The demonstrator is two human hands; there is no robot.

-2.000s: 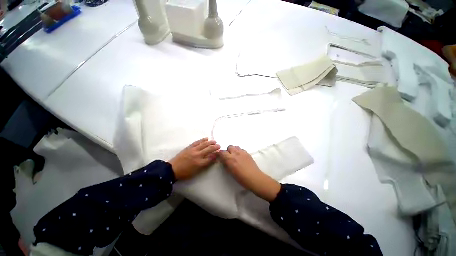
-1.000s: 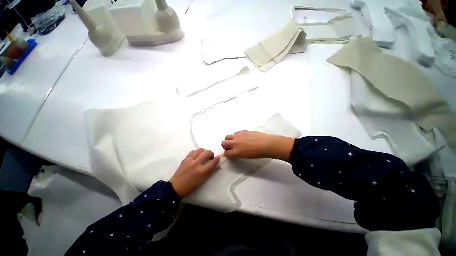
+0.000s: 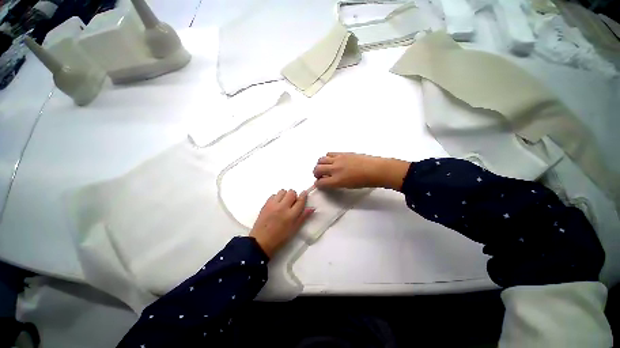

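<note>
A white body panel (image 3: 163, 211) lies on the table with a curved neck edge and narrow straps. My left hand (image 3: 280, 219) rests on the strap at the neck edge, its fingertips and thumb closed on the fabric edge. My right hand (image 3: 347, 171) is just up and right of it, fingers curled and pinching the same edge. The fingertips of both hands are close together. The strap part under my right hand is partly hidden. The panel's near end hangs at the table's front edge.
Folded beige pieces (image 3: 319, 64) lie behind the panel. A crumpled beige and white heap (image 3: 496, 85) lies at right, near my right sleeve. Two pale nozzle bottles (image 3: 83, 81) stand beside a white box (image 3: 115, 44) at the upper left. More fabric hangs below the table at lower left.
The view has shifted, so the bottles and beige pieces appear farther left. My hands have moved along the neck edge onto the strap, and my right arm now reaches in from the side.
</note>
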